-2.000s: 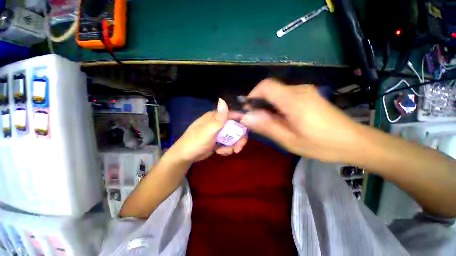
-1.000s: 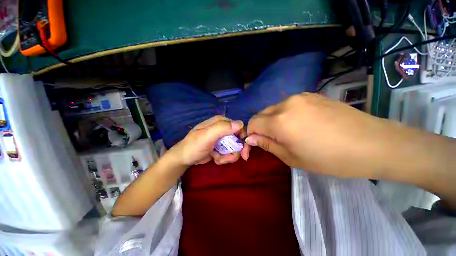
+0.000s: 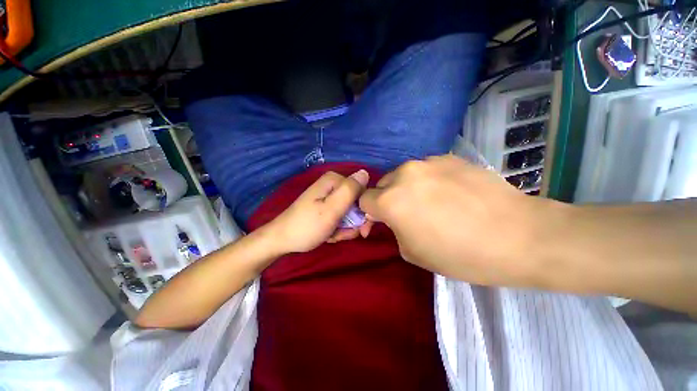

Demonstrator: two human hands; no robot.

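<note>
A small smartwatch case point(image 3: 352, 218) with a pale purple face is held above my lap, mostly hidden by fingers. My left hand point(image 3: 318, 213) is closed around it from the left, thumb on top. My right hand point(image 3: 451, 218) is bent over the case's right edge with its fingertips together, touching or very near it. Whether the right fingers pinch a small part cannot be seen.
White foam trays point(image 3: 46, 244) stand at the left. A parts tray point(image 3: 164, 252) lies below bench level beside them. The green bench edge point(image 3: 130, 42) curves across the top left, with the orange multimeter point(image 3: 15, 23) at the corner. A cabled watch point(image 3: 616, 56) lies at the upper right.
The view has tilted down toward my lap, and the multimeter has shifted to the top-left corner. The dark tool seen earlier by my right hand no longer shows. My left hand keeps the case.
</note>
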